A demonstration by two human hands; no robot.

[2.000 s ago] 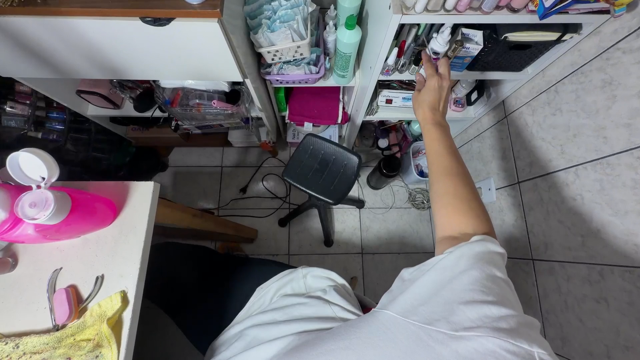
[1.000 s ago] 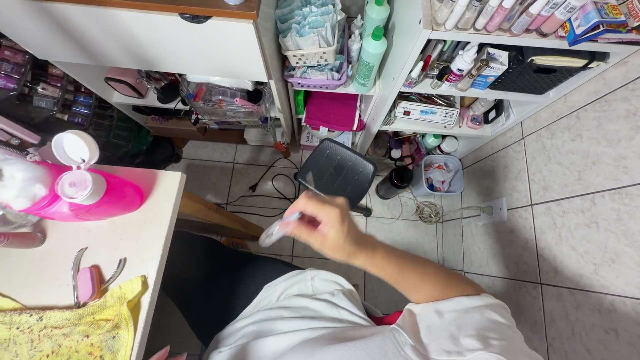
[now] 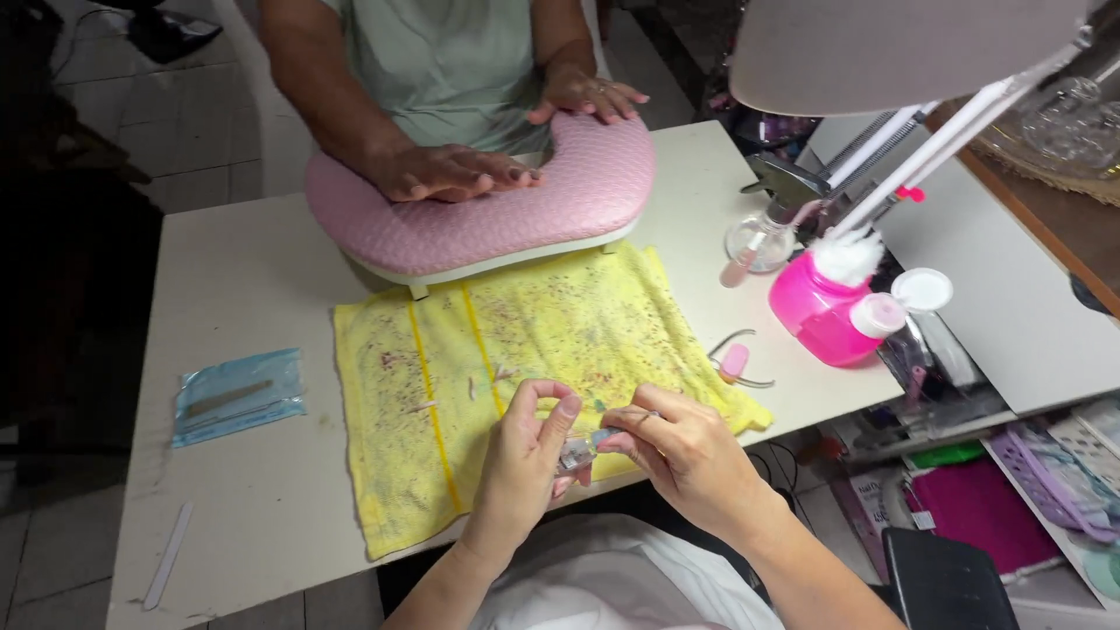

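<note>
Just over the near edge of the yellow towel, my left hand holds a small clear bottle, which looks like nail polish. My right hand grips the bottle's greyish cap with thumb and fingers. Whether cap and bottle are joined or apart is too small to tell. Dark specks and a few small pale scraps mark the towel. Cuticle nippers with a pink piece lie at its right edge. Beyond the towel, another person's two hands rest on a pink padded hand rest.
A blue pouch with metal tools and a nail file lie on the white table at left. At right stand a pink bottle, a clear glass bottle and a lamp. A black stool is at lower right.
The view has swung from the shelves to the table. My right hand, at the shelf two seconds ago, came away with a small object and is now beside my left hand above the towel.
</note>
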